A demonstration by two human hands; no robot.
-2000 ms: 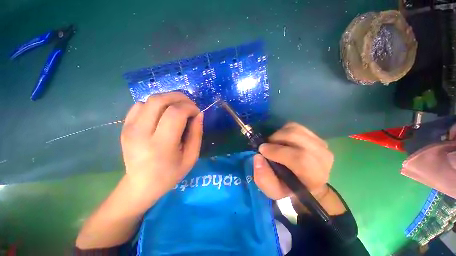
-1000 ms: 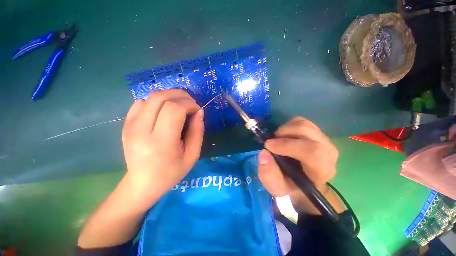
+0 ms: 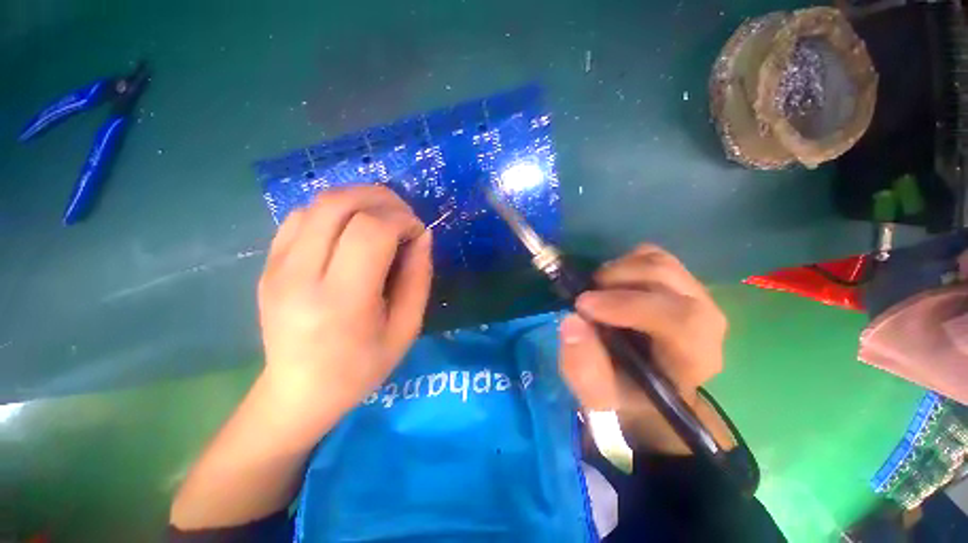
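A blue circuit board (image 3: 425,159) lies at the mat's front part, its solder side with shiny joints and a bright glare spot up. My left hand (image 3: 345,286) covers the board's lower left and pinches thin solder wire (image 3: 438,220); the wire's short end points over the board and its long tail runs left. My right hand (image 3: 647,329) holds the soldering iron (image 3: 637,371) like a pen. Its tip is over the middle of the board, a little right of the wire end; whether it touches the board cannot be told.
Blue-handled cutters (image 3: 93,159) lie open at the left. A crusty tan pot (image 3: 817,90) with grey contents stands at the upper right, beside a black block (image 3: 886,138). A red piece (image 3: 817,280), pink cloth (image 3: 918,345) and another board (image 3: 913,451) are at right. My blue apron is at the mat's edge.
The iron and my right hand have moved a little right, so the tip is farther from the wire end. My left hand keeps its hold. The whole view has shifted slightly.
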